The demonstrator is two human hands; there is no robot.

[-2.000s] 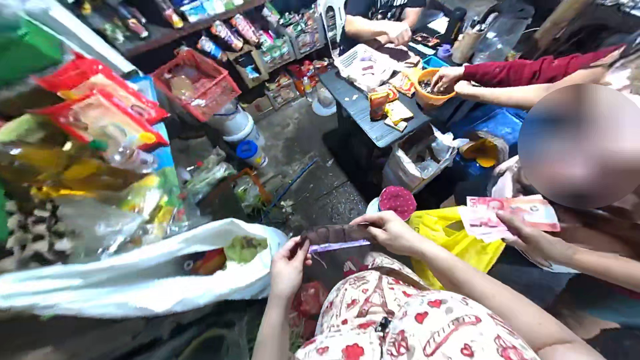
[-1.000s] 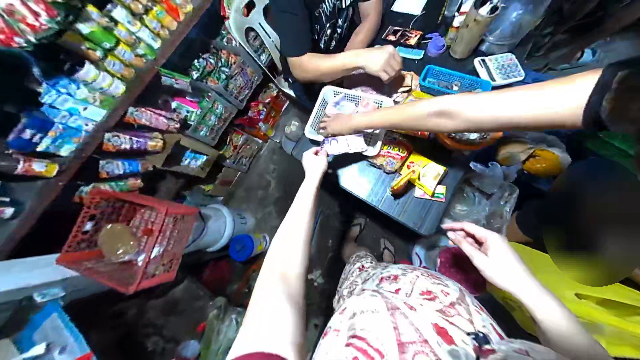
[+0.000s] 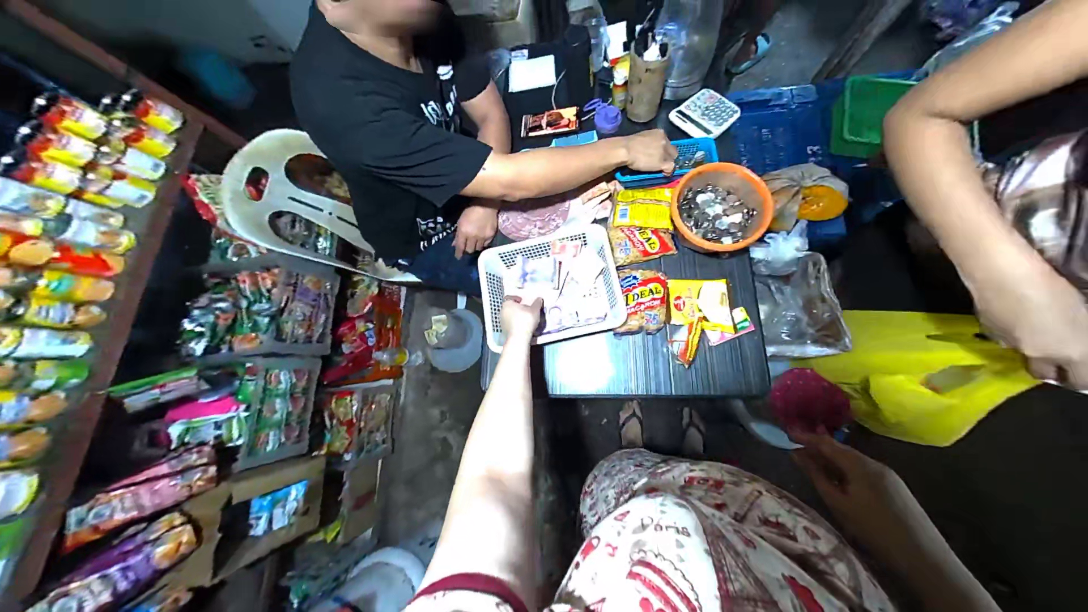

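Note:
My left hand reaches over the front left rim of a white plastic basket, its fingertips touching the paper money inside; whether it grips a note I cannot tell. My right hand hangs low at the right, by a dark pink round thing; its fingers are dim. Right of the basket lie packs of macaroni and a yellow packet. Behind them an orange bowl holds many coins. A seated person's hand is in a blue basket with coins.
The dark table stands ahead of me. A calculator lies at its back. At the right, another person's forearm extends over a yellow plastic bag. Shelves of packaged goods and a white plastic chair are at the left.
The other person's arm has withdrawn from the white basket to the right. The seated person's hand has moved to the blue basket. My right hand has lowered. The view has shifted.

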